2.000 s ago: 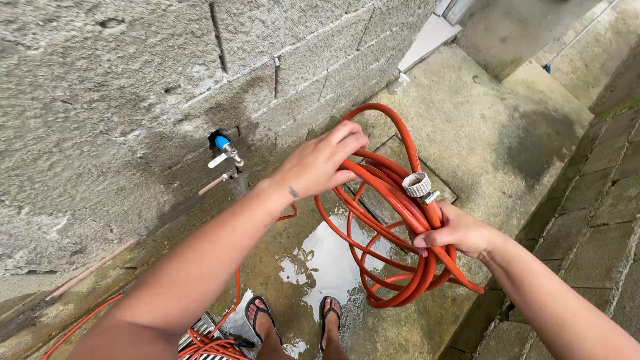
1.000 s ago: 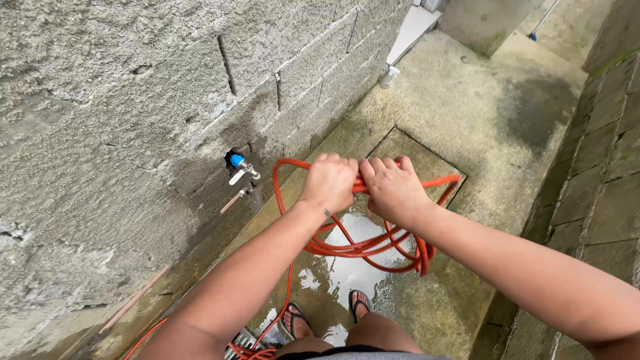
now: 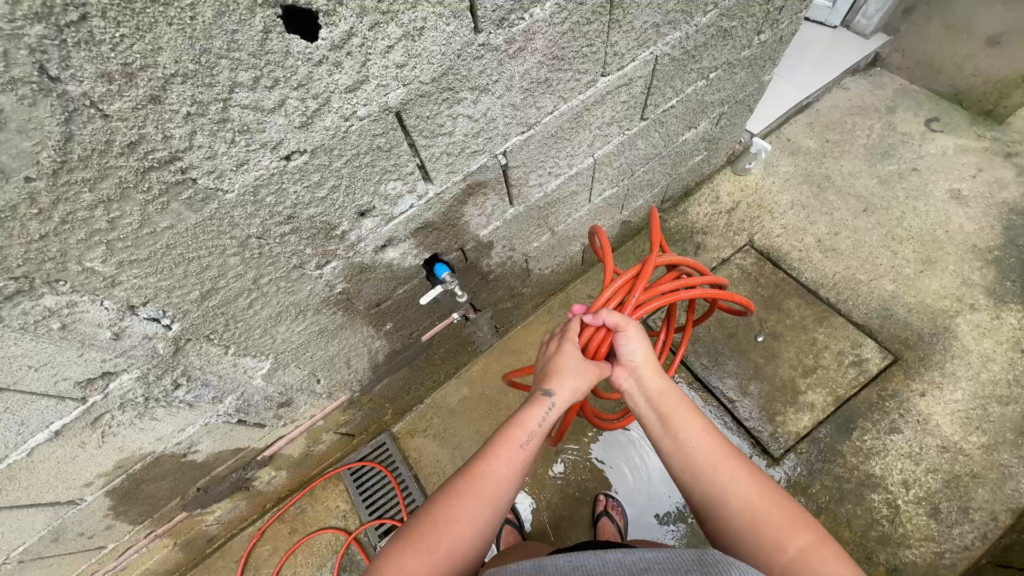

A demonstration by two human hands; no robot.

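Note:
A bundle of orange-red garden hose [image 3: 640, 296] hangs in front of me, its loops gathered at the middle. Both hands close around the gathered strands: my left hand [image 3: 566, 356] on the left side, my right hand [image 3: 628, 344] against it on the right. Loops spread above and below my grip. The hose's white threaded end fitting does not show. More orange hose [image 3: 320, 532] curves over the ground at the lower left, partly across a floor grate. To the left of the bundle, a metal tap with a white lever and blue fitting [image 3: 444, 276] sticks out of the wall.
A rough concrete-block wall [image 3: 240, 160] runs along the left, with a thin pipe [image 3: 304, 428] at its foot. The floor grate [image 3: 384, 480] lies by the wall. A square concrete cover [image 3: 788, 352] and a wet puddle [image 3: 640, 464] mark the ground. A spray bottle [image 3: 751, 157] stands near the doorway.
My hands were apart on the coil two seconds ago, then side by side on its top strands; now they clasp the bundle together. The loops have bunched up. The view has shifted toward the wall.

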